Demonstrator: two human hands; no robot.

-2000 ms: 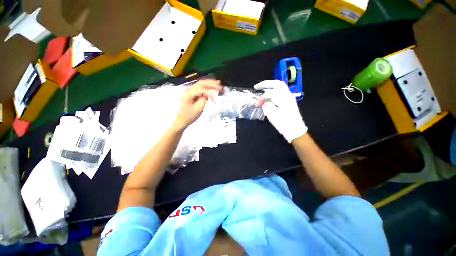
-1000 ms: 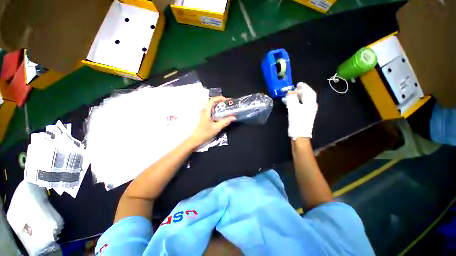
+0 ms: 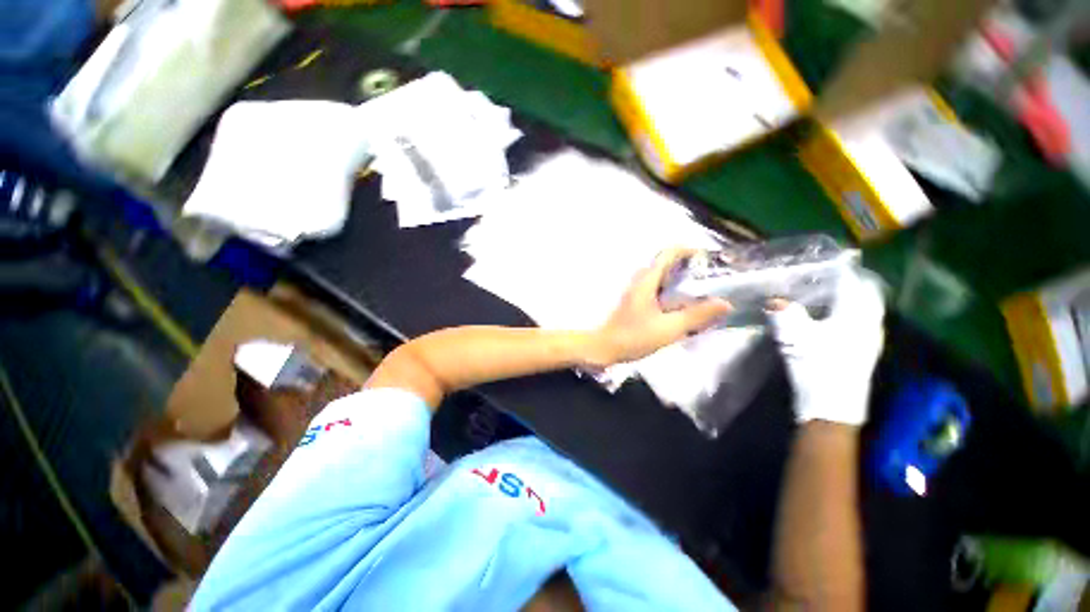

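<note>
A grey electronic device in a clear poly bag (image 3: 753,277) is held between both hands above the right end of the bag pile. My bare left hand (image 3: 663,308) grips its left end. My right hand (image 3: 827,335), in a white glove, holds its right end. The pile of clear bags (image 3: 562,245) glares white on the black bench. The blue tape dispenser (image 3: 918,440) stands right of my gloved hand, blurred. The exact face of the device is hidden by glare and fingers.
Leaflets (image 3: 445,150) and a white packet stack (image 3: 277,173) lie left of the bags. Yellow boxes (image 3: 715,96) stand open beyond the bench on green. A blurred green cylinder (image 3: 1026,560) is at lower right. An open brown carton (image 3: 227,383) sits below the bench at left.
The view has turned left, so the bench things appear shifted and tilted. My gloved right hand has moved from the tape dispenser onto the bagged device, which my left hand still holds.
</note>
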